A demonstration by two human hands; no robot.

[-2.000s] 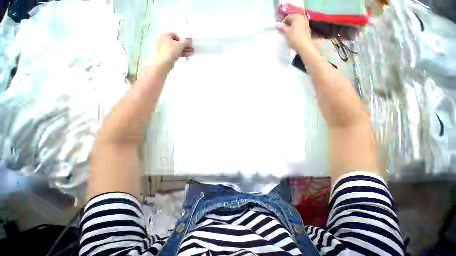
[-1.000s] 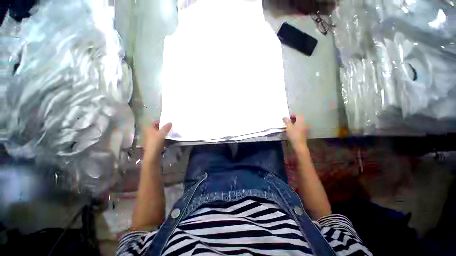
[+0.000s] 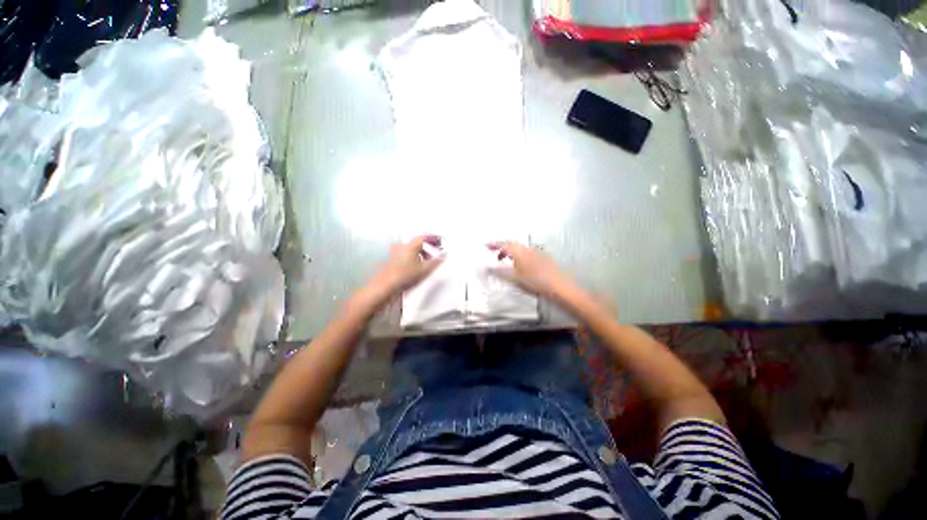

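A white knit garment (image 3: 462, 132) lies on the pale grey-green table as a long narrow strip, its neckline at the far end and its lower end at the table's near edge. Its sides are folded in and meet near the middle at the lower end. My left hand (image 3: 415, 260) is on the strip's left side, fingertips bent onto the cloth. My right hand (image 3: 518, 266) is on its right side in the same way. Both seem to pinch folded-in cloth; the fingertips are partly hidden.
A large heap of white garments (image 3: 152, 223) is at left. Film-covered garments (image 3: 803, 183) are at right. A stack of empty polybags with a red edge (image 3: 620, 30) is at the far right, near a phone (image 3: 609, 121) and dark snips (image 3: 659, 89). Dark plastic-covered things (image 3: 61, 36) are far left.
The wide garment has become a narrow strip, with its sides folded in and its neckline now in view. My hands have moved inward from its lower corners. The phone stays on the table.
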